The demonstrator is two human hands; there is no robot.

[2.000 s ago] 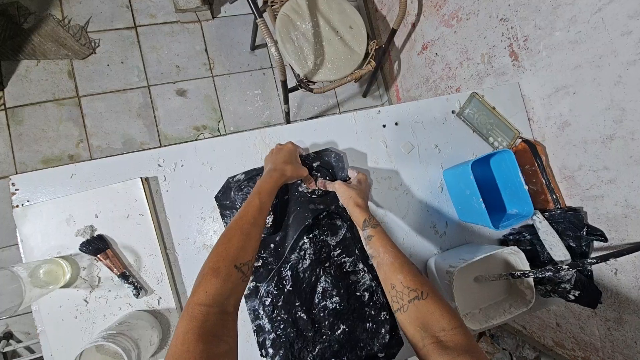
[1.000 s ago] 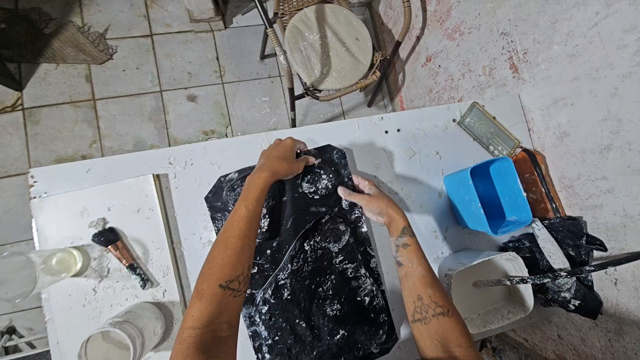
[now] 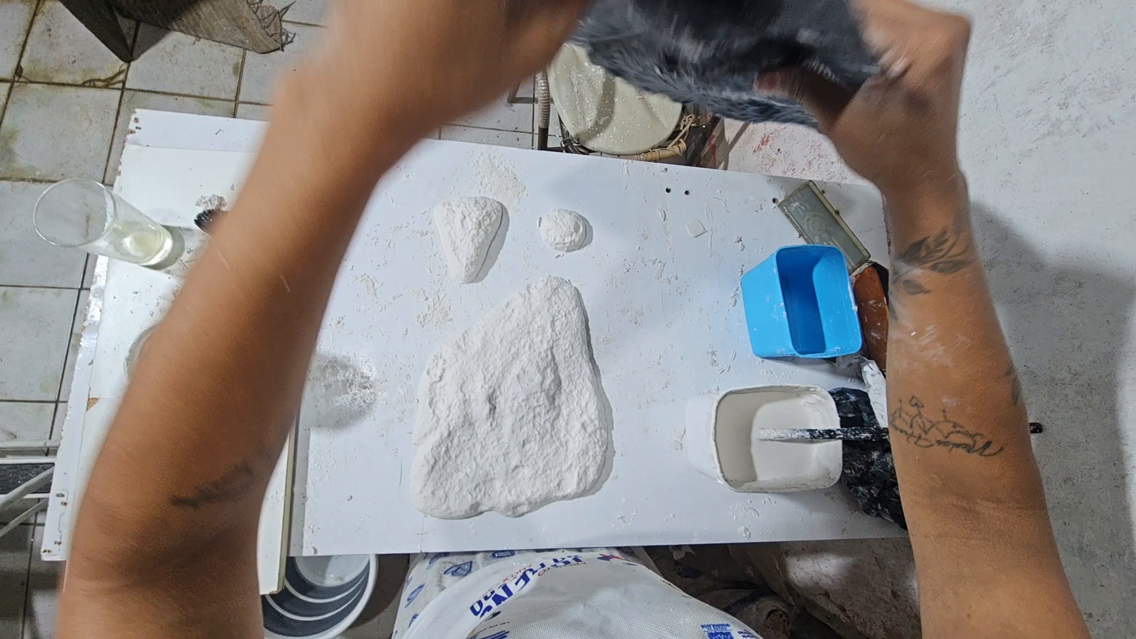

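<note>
A black plastic sheet (image 3: pixel 728 53), blurred and speckled with white, is held up above the far edge of the white table. My right hand (image 3: pixel 905 98) grips its right side. My left hand is cut off by the top edge of the view; only the wrist and forearm show, so its hold cannot be seen. Below lie three rough white plaster-like pieces: a large slab (image 3: pixel 515 399), a smaller wedge-shaped one (image 3: pixel 469 235) and a small round one (image 3: pixel 564 230).
A blue plastic container (image 3: pixel 799 302), a white tub (image 3: pixel 777 439) with a stick in it and a crumpled black bag (image 3: pixel 870 461) stand at the right. A glass with pale liquid (image 3: pixel 106 226) is at the left. A chair (image 3: pixel 612 106) is beyond the table.
The black sheet lay on the table under my hands; now it is lifted up and away, and the three white pieces are uncovered. Both arms have moved up and apart.
</note>
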